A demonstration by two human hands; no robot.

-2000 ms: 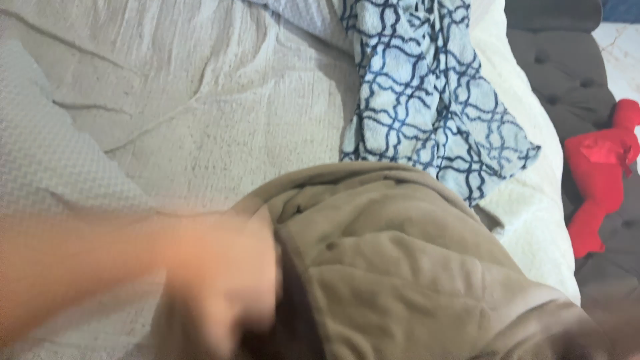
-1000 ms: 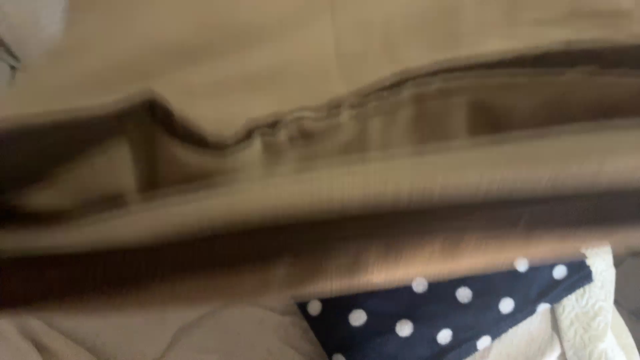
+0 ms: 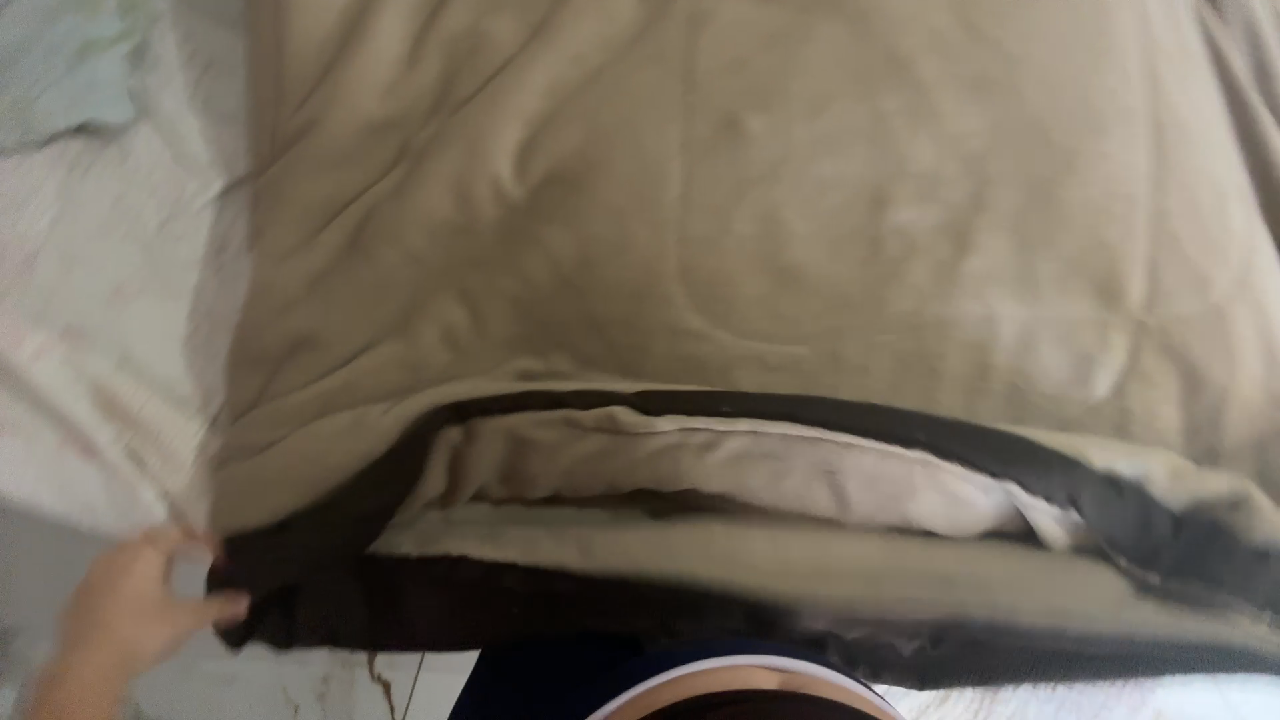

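A large tan cloth cover (image 3: 620, 220) with a dark band along its open edge lies spread across most of the view. Paler, crumpled fabric (image 3: 700, 465) shows inside the gap at that edge. My left hand (image 3: 140, 600) is at the lower left, thumb and fingers pinching the dark corner of the band. The right end of the band runs out of the frame, and my right hand is not seen.
Light, wrinkled bedding (image 3: 110, 320) lies along the left side. A pale bluish cloth (image 3: 60, 70) is in the top left corner. Below the band's edge, marked pale flooring (image 3: 370, 690) shows.
The tan cloth, bunched two seconds ago, is now spread broadly with its dark-banded edge toward me. The view has shifted a lot; the patterned blue cloth and red item are out of sight.
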